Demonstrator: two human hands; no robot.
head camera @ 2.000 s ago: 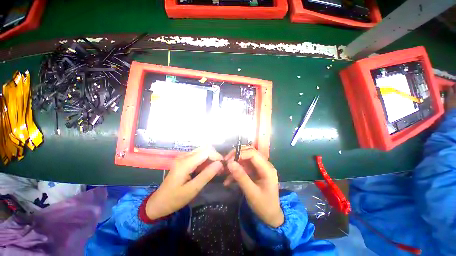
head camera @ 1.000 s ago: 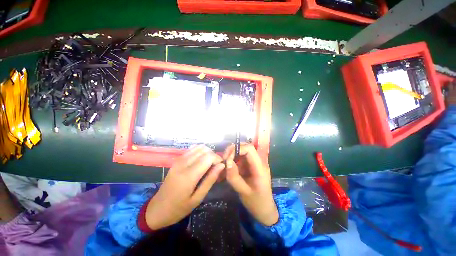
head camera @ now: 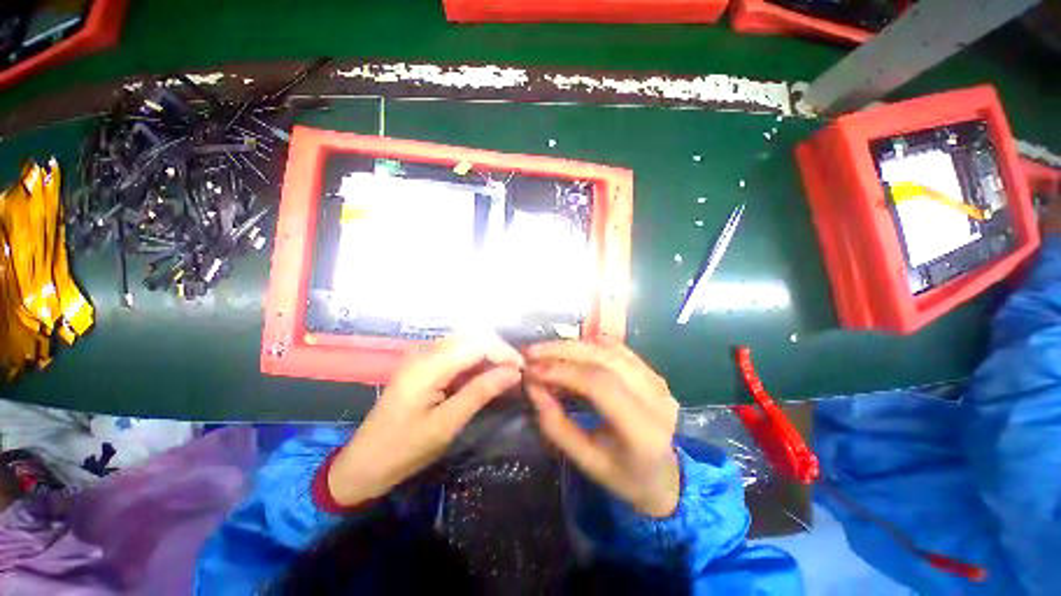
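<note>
An open tablet unit (head camera: 401, 250) with a glaring white battery area lies in a red-orange foam tray (head camera: 291, 250). My left hand (head camera: 425, 419) and my right hand (head camera: 611, 425) meet fingertip to fingertip over the tray's front edge. The thumb and fingers of each hand are pinched together. The black flex cable seen in my right hand earlier is now hidden by the fingers, and what my left fingertips hold is too small to tell. Tweezers (head camera: 711, 264) lie right of the tray.
A tangled pile of black flex cables (head camera: 175, 192) and a bundle of orange flex ribbons (head camera: 41, 274) lie at left. Another foam tray (head camera: 832, 239) with a tablet stands at right. A red-handled tool (head camera: 777, 431) is at the bench edge. A grey post (head camera: 908, 52) slants behind. A blue-sleeved person (head camera: 1012, 419) is at right.
My right hand has turned and spread right, its fingers now lying across the tray's front edge. The black strip that stood up from its fingers no longer shows. The fingertips remain together.
</note>
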